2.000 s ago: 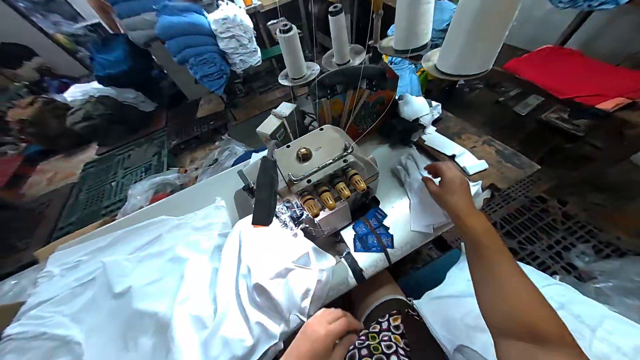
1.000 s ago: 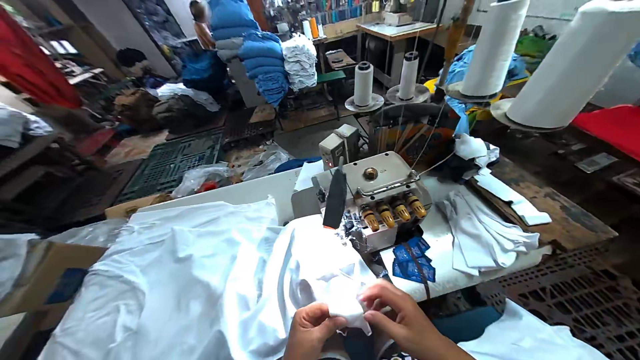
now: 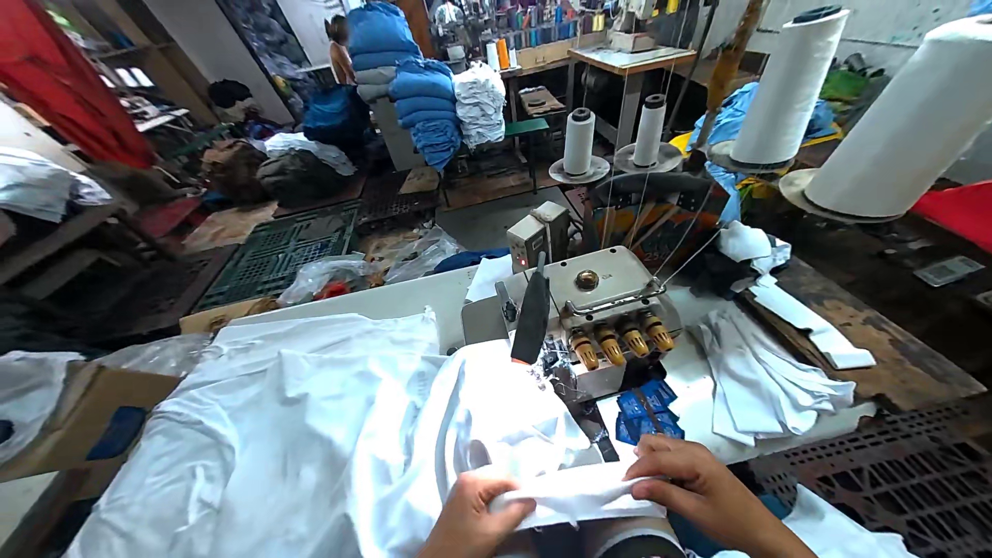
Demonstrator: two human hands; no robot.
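My left hand (image 3: 484, 511) grips one end of a folded strip of white fabric (image 3: 577, 496) near the table's front edge. The other end is pinched between the thumb and fingers of my right hand (image 3: 682, 484). Just beyond the strip, a large white cloth (image 3: 294, 418) covers the left of the table and reaches the overlock sewing machine (image 3: 604, 287). Blue printed labels (image 3: 649, 411) lie in front of the machine, above my right hand. A pile of white fabric pieces (image 3: 763, 372) rests to the machine's right.
White thread cones (image 3: 790, 89) stand behind the machine. A cardboard box (image 3: 77, 403) is at the left, and plastic bags (image 3: 333, 275) lie beyond the table. Stacked blue garments (image 3: 422, 85) stand farther back, near a partly visible person (image 3: 339, 50). A black perforated rack (image 3: 883, 457) is at the lower right.
My right hand has left the white pieces at the right and come to the front of the machine. My left hand has come up beside it. The strip is now stretched between both hands. The view has swung left.
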